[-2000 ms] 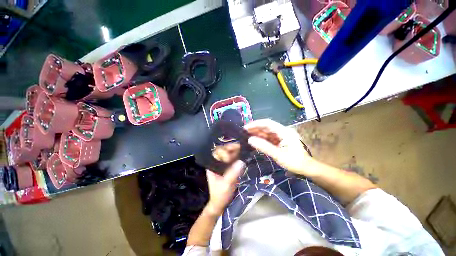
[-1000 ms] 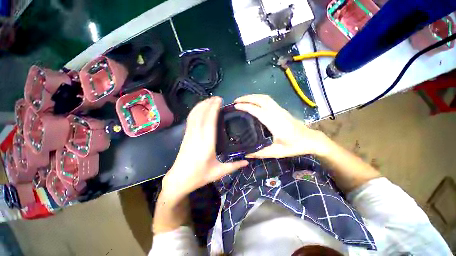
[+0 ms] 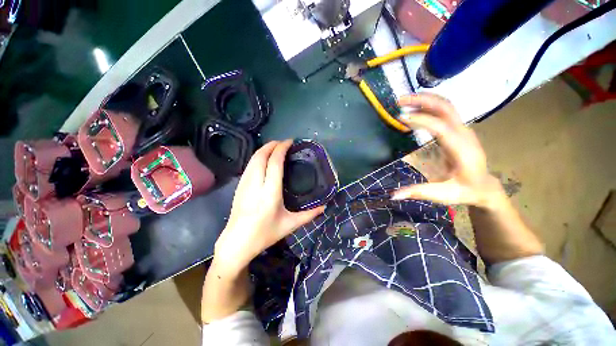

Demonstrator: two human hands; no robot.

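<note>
My left hand holds a unit with a black top cover at the bench's front edge, fingers along its left side. The cover faces up and shows a round centre; the body below it is hidden. My right hand is off the unit to the right, fingers apart, near the pliers' handle. The blue electric screwdriver looms at the upper right, its tip above the white surface. I cannot tell whether a tiny screw is at my right fingertips.
Pinkish-red housings cluster at the left. Black ring frames lie behind the unit. The screw feeder stands at the back, with yellow-handled pliers beside it. A black cord curves at the right. Dark parts are below the bench edge.
My right hand has let go of the covered unit and moved right and up. My left hand still holds it. The view has shifted, and the housing that stood near the bench edge no longer shows there.
</note>
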